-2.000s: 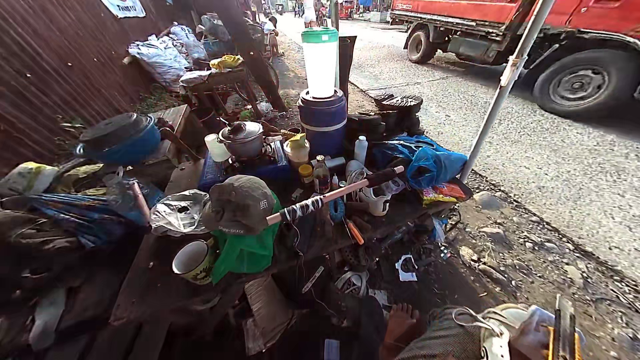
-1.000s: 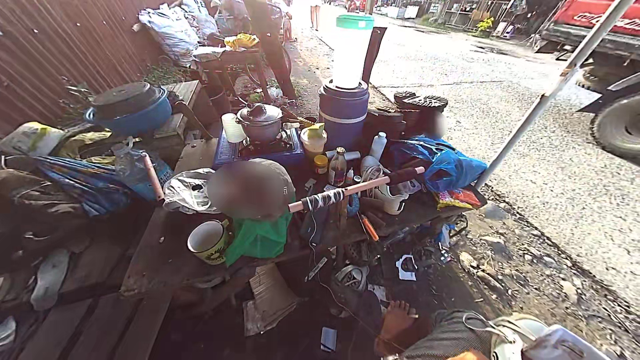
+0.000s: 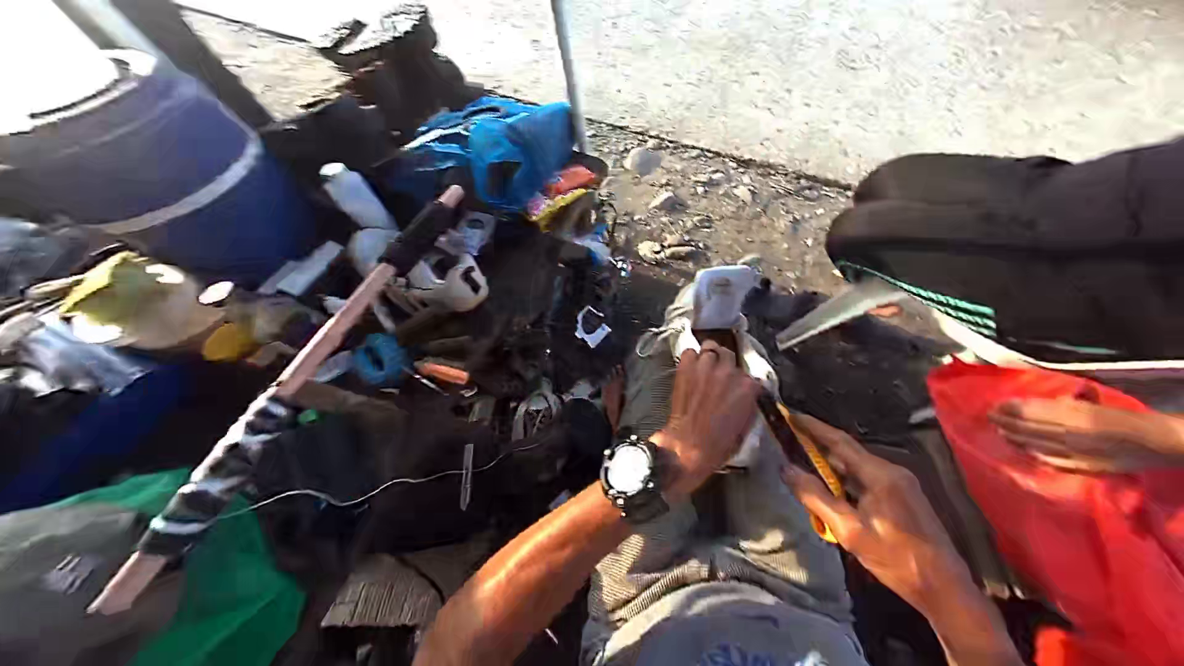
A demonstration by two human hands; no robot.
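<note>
My left hand (image 3: 708, 412), with a watch on its wrist, presses on a white shoe (image 3: 724, 296) that lies over my lap. Its fingers rest at the dark opening of the shoe; how firmly they hold is partly hidden. My right hand (image 3: 865, 499) is closed around a yellow-and-black hand tool (image 3: 809, 453), perhaps a cutter. The tool's front end reaches the shoe's side, just right of my left hand. A thin white cord hangs at the shoe's far left.
On the left lie a wrapped wooden stick (image 3: 333, 328), a second white shoe (image 3: 444, 277), a blue plastic bag (image 3: 523, 148), a green cloth (image 3: 231, 592) and a large blue container (image 3: 176, 176). At right, another person's hand (image 3: 1082, 435) rests on a red bag (image 3: 1027, 462).
The view has swung down and right. Both my hands are now at the shoe on my lap. Another person's hand and a red bag have come into view at right.
</note>
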